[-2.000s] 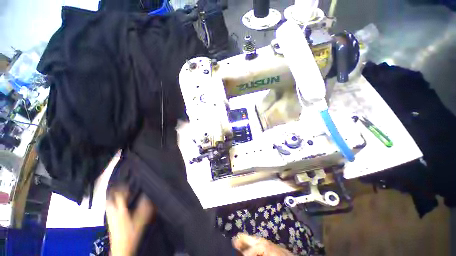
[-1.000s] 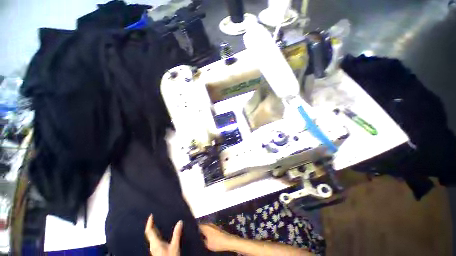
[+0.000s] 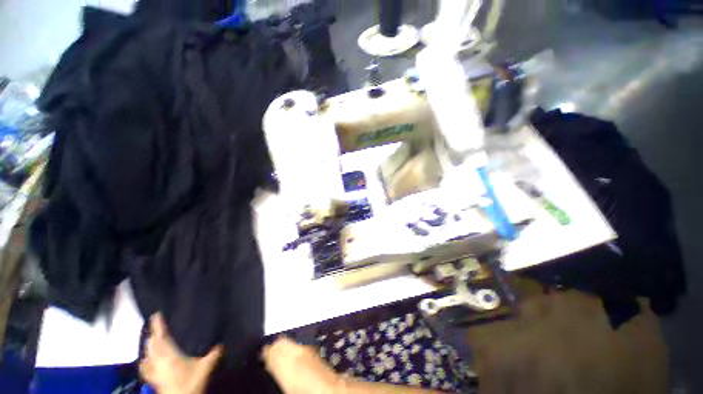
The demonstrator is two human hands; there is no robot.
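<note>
A black garment [image 3: 200, 285] hangs down from the large black heap [image 3: 131, 131], left of the cream sewing machine [image 3: 378, 123]. My left hand [image 3: 176, 365] lies at the garment's lower left part, thumb and fingers spread around a bunch of cloth; it is cut off by the bottom edge. My right hand [image 3: 293, 363] is at the garment's lower right edge, its fingertips against the black cloth. Its grip is blurred. The presser foot area [image 3: 327, 246] has no cloth under it that I can see.
A lamp [image 3: 455, 100] with a blue neck crosses the machine. Green snips [image 3: 553, 208] lie on the white tabletop [image 3: 370, 296]. A smartphone [image 3: 354, 185] stands in the machine opening. A second black heap [image 3: 624, 208] is at the right. Thread cone discs [image 3: 388, 40] stand behind.
Both hands have moved left with the lower part of the garment. The cloth between them is now more gathered. The camera view has shifted slightly.
</note>
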